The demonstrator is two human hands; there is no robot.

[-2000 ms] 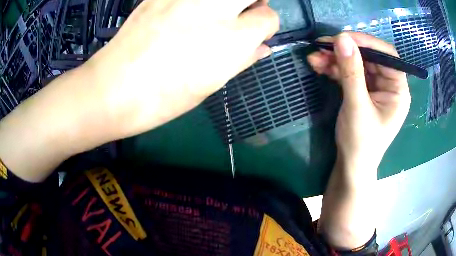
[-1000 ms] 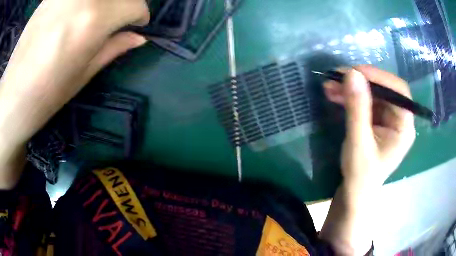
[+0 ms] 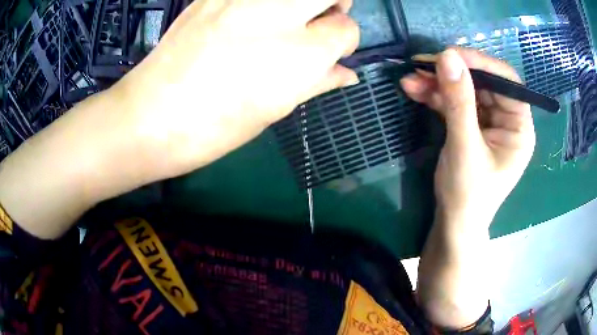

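Observation:
My left hand (image 3: 262, 72) holds a black plastic frame (image 3: 373, 53) by its edge at the top middle, above the sheet; the frame's far part is cut off by the picture's top. My right hand (image 3: 481, 124) holds black tweezers (image 3: 504, 86) like a pen, with the tips at the frame's lower edge near its corner. Below the frame, a clear backing sheet (image 3: 385, 176) carries rows of small dark adhesive bars (image 3: 353, 131). Whether the tips grip a bar cannot be told.
A tangled pile of black frames (image 3: 39, 72) lies at the upper left. A thin pale line (image 3: 310, 206) crosses the sheet's left part. Another barred sheet (image 3: 546, 55) and a dark striped stack (image 3: 581, 124) lie at the right, on the green mat (image 3: 229, 190).
My left hand has come from the upper left to the top middle with a frame. The tweezer tips, over the barred sheet one second ago, are now up at the frame's edge.

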